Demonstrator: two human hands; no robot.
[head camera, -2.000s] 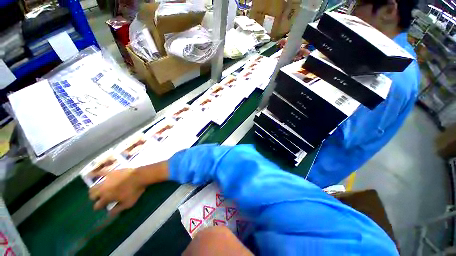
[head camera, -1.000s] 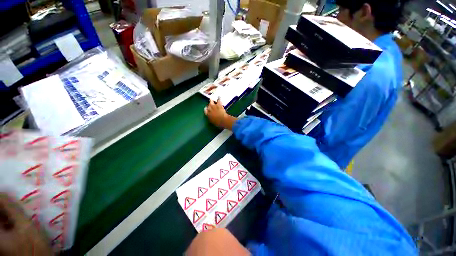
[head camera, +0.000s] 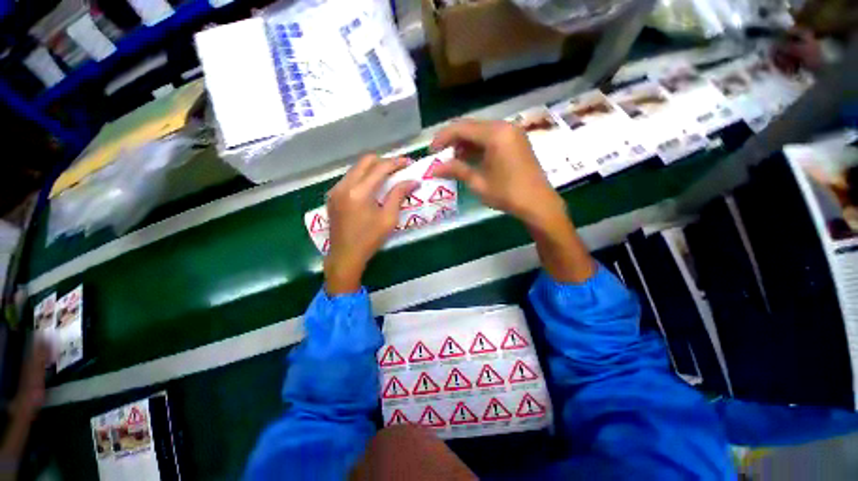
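My left hand (head camera: 362, 211) holds a white label sheet (head camera: 414, 221) with red warning triangles over the green belt. My right hand (head camera: 494, 169) has its thumb and fingers at the sheet's upper right corner, pinching its edge near a triangle. Whether a single label is peeled off cannot be told. A stack of label sheets (head camera: 461, 376) lies flat on the near ledge between my blue sleeves. Product boxes (head camera: 630, 122) with photos lie in an overlapping row on the belt, to the right of my right hand.
A large white carton (head camera: 320, 85) stands behind the belt, beside plastic bags (head camera: 122, 188). A labelled box (head camera: 132, 442) lies on the left ledge; two small boxes (head camera: 61, 329) lie on the belt's left. Dark stacked boxes (head camera: 743, 272) stand at right. Another person's blurred hand (head camera: 28, 376) shows at left.
My right hand has left the box row and come to the sheet in my left hand. The sheet has moved from the left side to the centre. The view has turned left.
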